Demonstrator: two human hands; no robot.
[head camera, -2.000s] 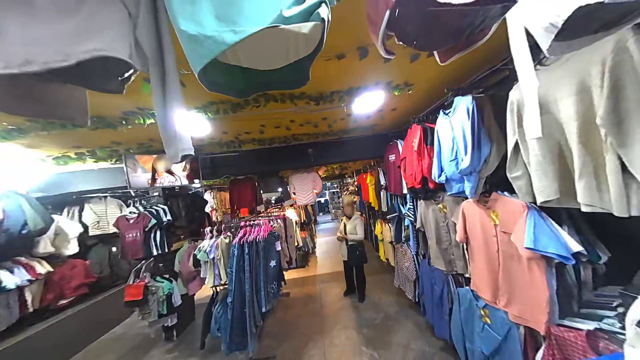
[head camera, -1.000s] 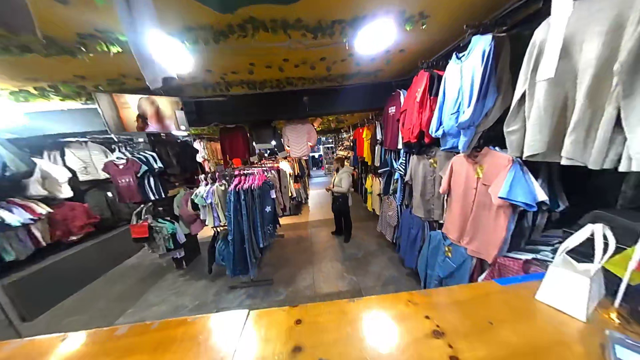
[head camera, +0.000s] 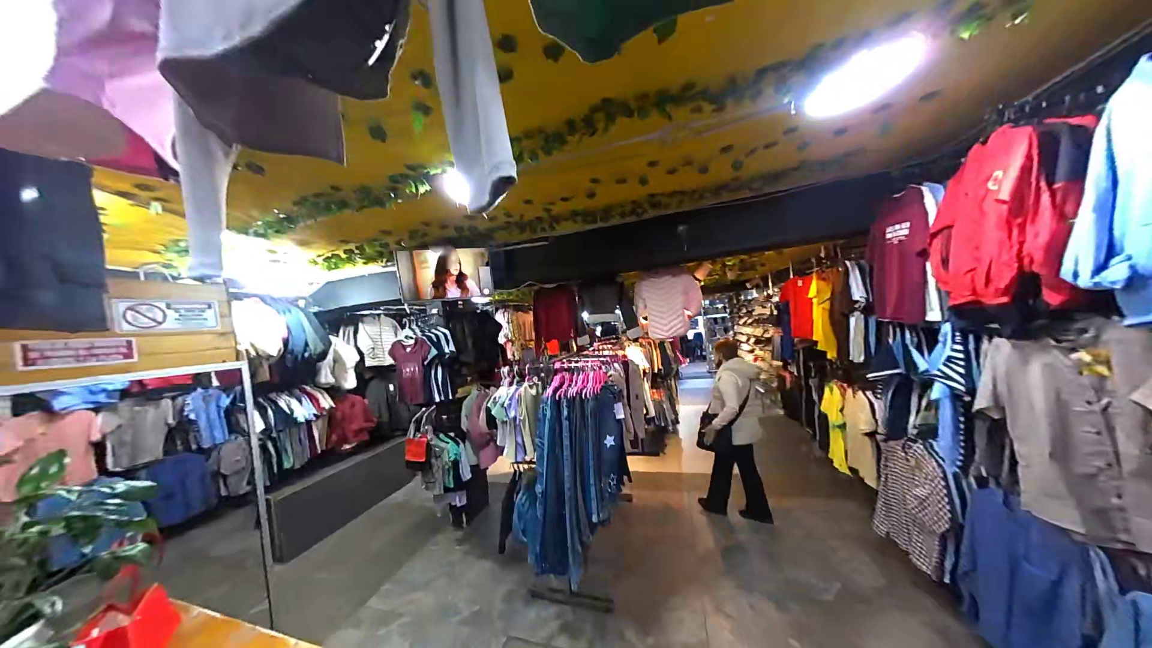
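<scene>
Neither my left hand nor my right hand is in view. Ahead, a rack of blue jeans (head camera: 576, 477) on pink hangers stands in the aisle. To its right a person (head camera: 736, 423) in a light hooded jacket and dark trousers, with a dark shoulder bag, is in mid-stride. The corner of a wooden counter (head camera: 229, 630) shows at the bottom left, with a red object (head camera: 135, 621) and a green potted plant (head camera: 67, 522) beside it.
Garments hang along the right wall, among them a red jacket (head camera: 985, 216) and a grey shirt (head camera: 1053, 432). A mirror frame (head camera: 255, 486) stands left. Grey sleeves (head camera: 472, 99) hang overhead. A screen (head camera: 444, 274) is mounted at the back.
The person in the light jacket, standing in the aisle before, is now mid-stride. The view has turned left; most of the wooden counter and the white bag seen a second ago are out of view.
</scene>
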